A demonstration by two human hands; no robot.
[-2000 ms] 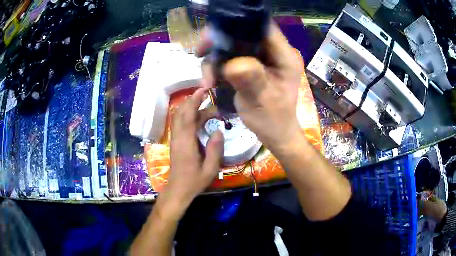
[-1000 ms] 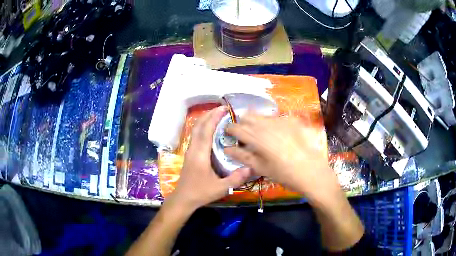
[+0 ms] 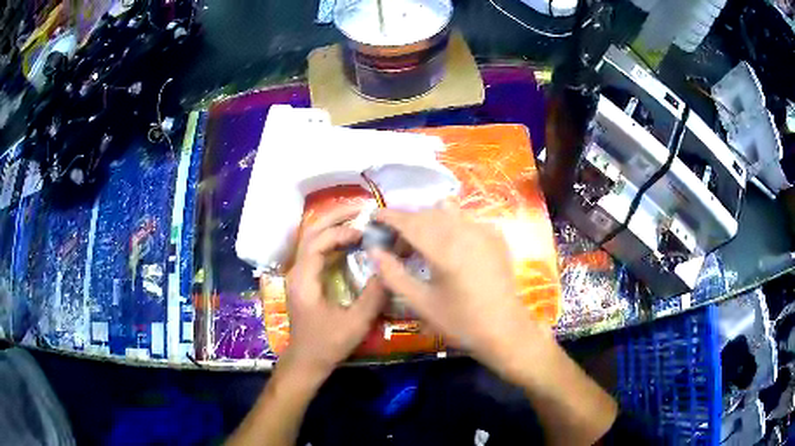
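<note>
A white housing (image 3: pixel 277 187) lies on the orange work pad (image 3: pixel 501 165), its curved end at the pad's middle. Thin red, black and yellow lead wires (image 3: pixel 375 188) run from it toward my hands. My left hand (image 3: pixel 336 283) is curled around a round white base, mostly hidden by my fingers. My right hand (image 3: pixel 449 270) is blurred and pinches a small grey part (image 3: pixel 378 235) over the base. A small white connector (image 3: pixel 401 330) lies below my hands.
A grease can (image 3: pixel 397 57) stands on brown cardboard (image 3: pixel 327 91) at the back. The electric screwdriver (image 3: pixel 571 131) is upright at right, beside strapped white housings (image 3: pixel 671 165). A pile of black modules (image 3: pixel 96 104) lies at left. A blue basket (image 3: pixel 669 379) is at lower right.
My right hand has let go of the electric screwdriver, which now stands at right. It now holds the small grey part. The view has shifted slightly.
</note>
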